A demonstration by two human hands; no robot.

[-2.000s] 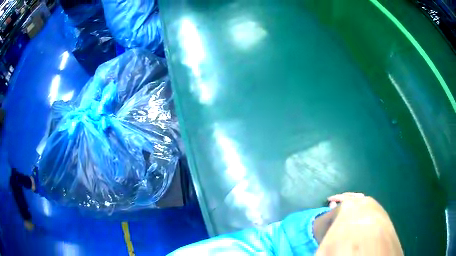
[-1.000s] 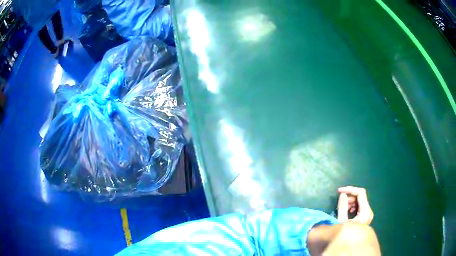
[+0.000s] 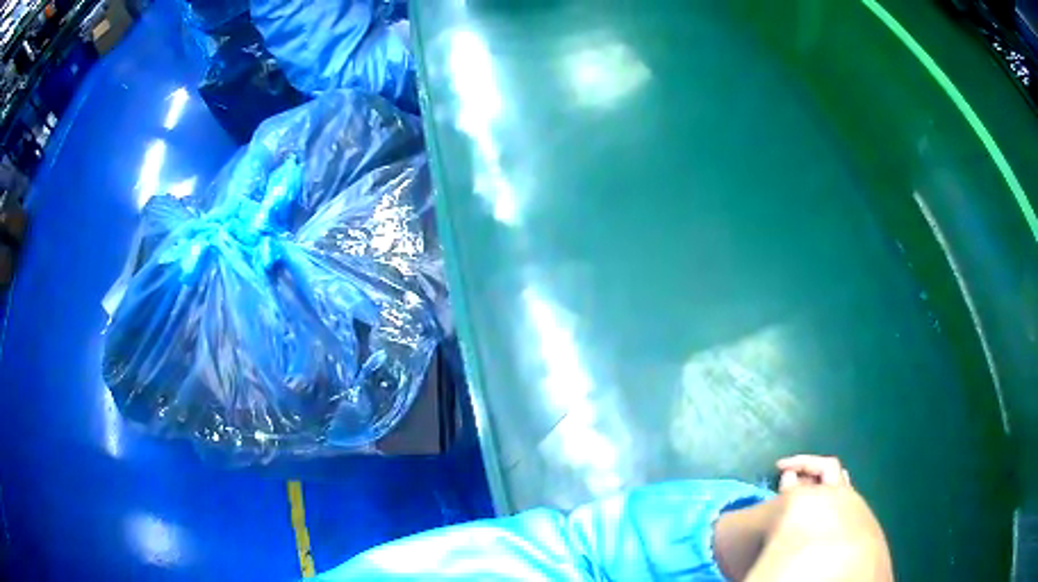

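My left hand (image 3: 822, 517) shows at the lower right, at the end of a bright blue sleeve (image 3: 569, 543) that comes in from the bottom left. The back of the hand or wrist fills most of what shows, and the curled fingertips sit at its top. The palm is hidden, so whether it holds anything cannot be told. The hand is over the glossy green work surface (image 3: 706, 227); contact with it cannot be told. No separate right hand or right sleeve can be made out. No box or tool shows on the green surface.
A large tied clear-blue plastic bag (image 3: 262, 307) stands left of the green surface, against its edge, with a brown carton (image 3: 419, 423) under its right side. More blue and dark bags (image 3: 342, 46) lie behind it. The blue floor (image 3: 68, 341) has a yellow line (image 3: 299, 529).
The view has shifted, so the bag and bench edge sit further right. My left hand's fingers stood out more a second ago and are now mostly behind the back of the hand. A person at the left has left view.
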